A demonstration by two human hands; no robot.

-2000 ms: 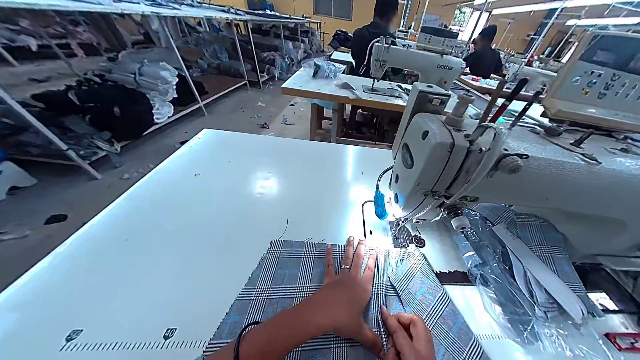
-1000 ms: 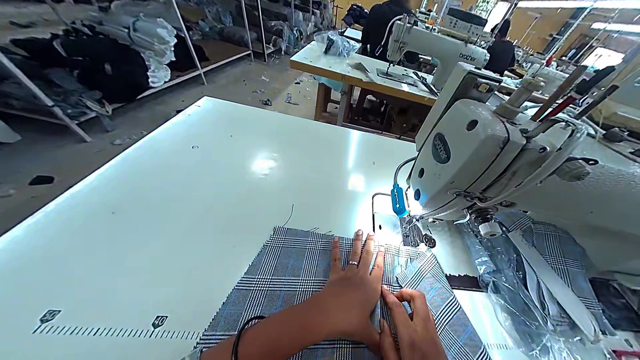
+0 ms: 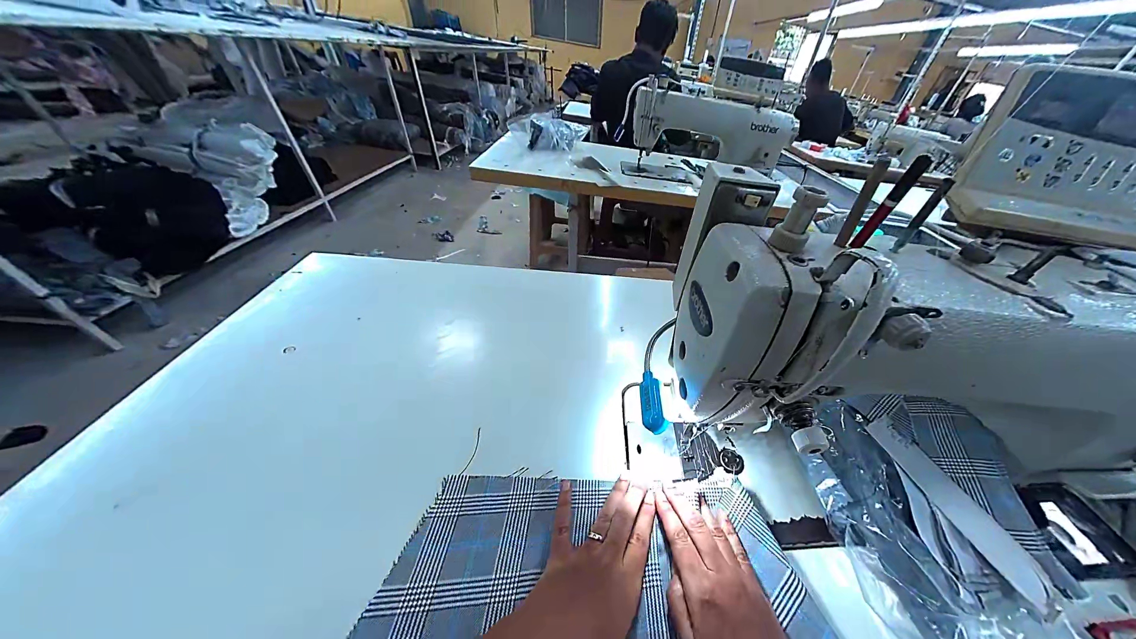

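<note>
Grey plaid fabric (image 3: 479, 541) lies flat on the white sewing table at the bottom of the view, its top edge just short of the presser foot (image 3: 701, 453). My left hand (image 3: 595, 559) rests palm down on the cloth, fingers apart, a ring on one finger. Close beside it, my right hand (image 3: 710, 559) presses flat on the cloth, fingers extended forward. Neither hand grips anything. Above and to the right stands the head of an industrial sewing machine (image 3: 737, 311), with a blue lamp (image 3: 652, 402) lighting the needle area.
Right of the presser foot lie clear plastic (image 3: 879, 541) and more plaid pieces (image 3: 950, 444). A control box (image 3: 1056, 151) sits on the machine. Ahead is another sewing machine (image 3: 719, 124) on a table, with a person (image 3: 626, 84) behind it. Shelves of fabric (image 3: 213, 169) line the left.
My right hand, earlier with bent fingers lower on the cloth, has moved forward and flattened beside my left hand. My left hand still lies on the fabric.
</note>
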